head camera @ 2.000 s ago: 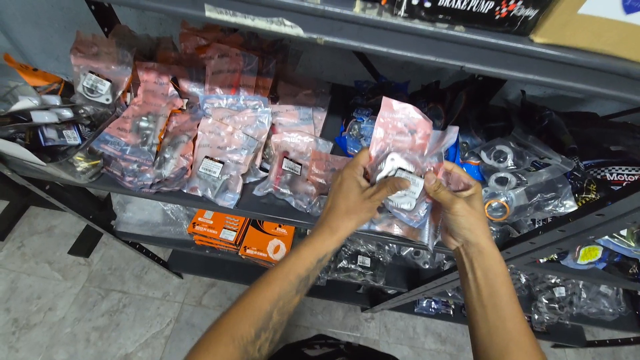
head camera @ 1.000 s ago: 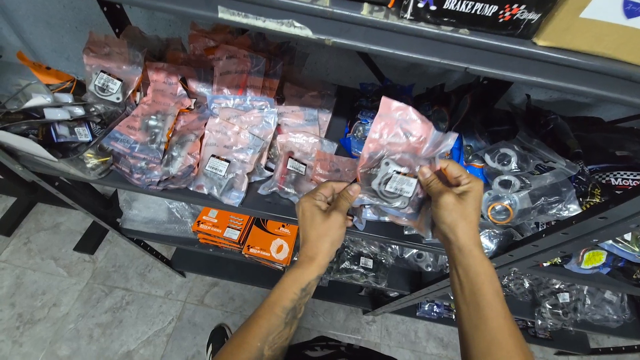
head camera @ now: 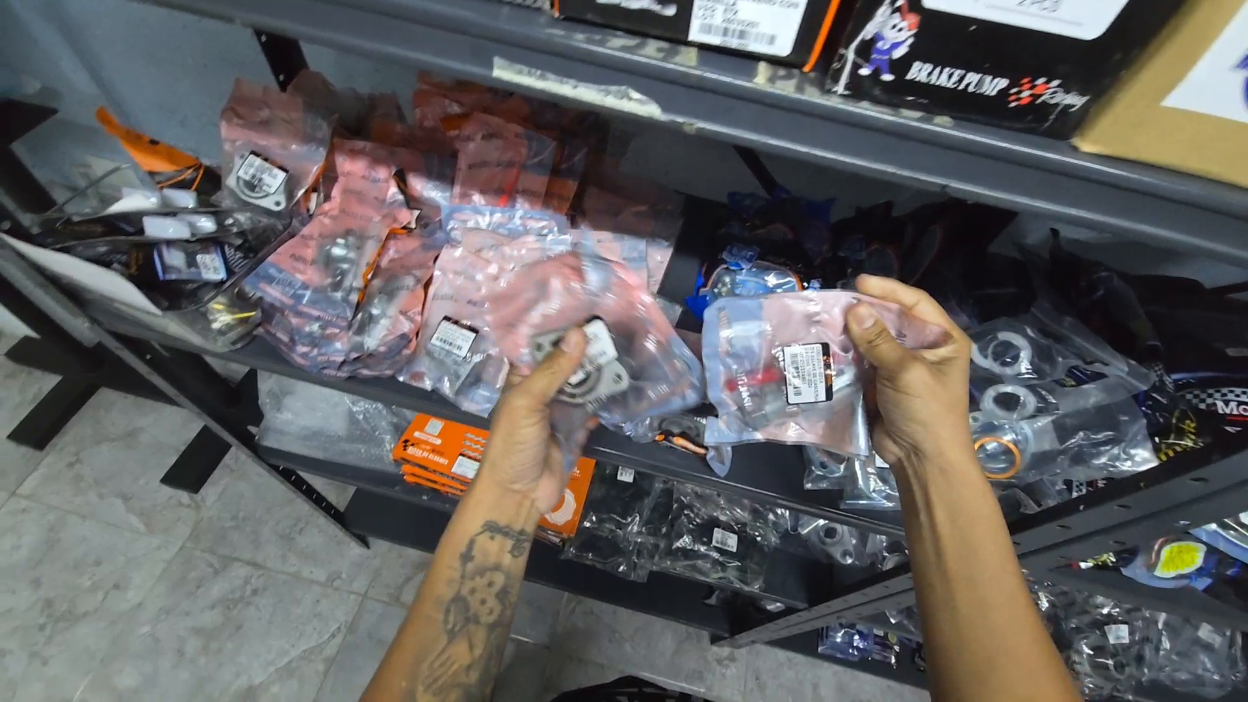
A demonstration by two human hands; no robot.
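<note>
Over the front of the middle shelf, my left hand (head camera: 541, 419) grips a pink-and-clear plastic packet (head camera: 634, 341) that holds a metal flange part and bears a white label. My thumb lies on the packet's face, and the fingers behind it are partly hidden. To the right, my right hand (head camera: 907, 366) pinches the upper right side of another pink packet (head camera: 746, 366), with a black-edged label on its front. The two packets are apart. Behind my left hand, more pink packets (head camera: 336, 253) lie piled on the shelf.
Clear bags of metal rings (head camera: 1014, 400) lie right of my right hand. The upper shelf's edge (head camera: 702, 117) runs above, bearing a black brake pump box (head camera: 965, 68). Orange boxes (head camera: 439, 448) sit on the shelf below. A tray (head camera: 97, 283) of packaged parts stands at the left.
Both hands were at one packet holding a flange part; now they are apart, each with a packet. My left hand has moved left, and a different packet is in my right hand.
</note>
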